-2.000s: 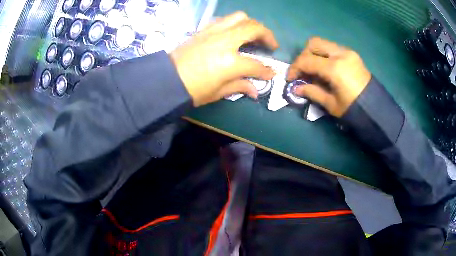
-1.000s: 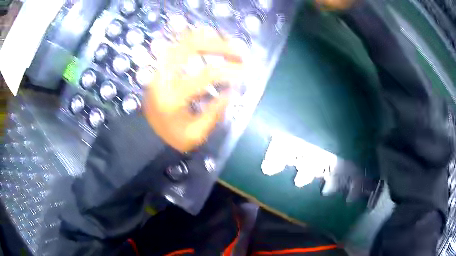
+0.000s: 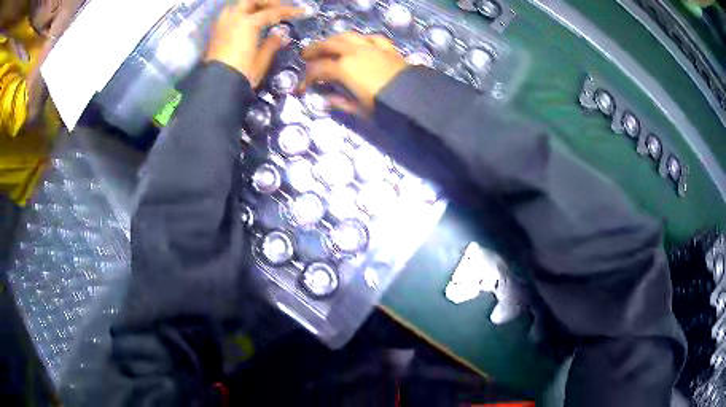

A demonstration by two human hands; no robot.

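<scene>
A clear blister tray [image 3: 350, 314] lies at the centre left with rows of round inserts [image 3: 321, 278] in its pockets and strong glare. My left hand [image 3: 247, 36] is over the tray's far left part, fingers bent down. My right hand [image 3: 354, 67] is beside it over the same pockets. The fingertips are small and blurred, so whether either hand holds an insert cannot be told. A flat silver-white plate [image 3: 484, 278] with a scalloped edge lies on the green mat at the right, partly hidden by my right sleeve.
A filled plate [image 3: 631, 125] lies farther right on the mat. A dark stack of plates [image 3: 696, 294] is at the right edge. Empty blister trays [image 3: 68, 254] are at the lower left. A white sheet [image 3: 99, 52] and a green label [image 3: 167, 106] are upper left. A person in yellow [image 3: 20, 119] shows at the left edge.
Both hands have left the plate and are now over the tray. The right hand came from the far top right to join the left. The view has shifted, showing the filled plate and yellow clothing.
</scene>
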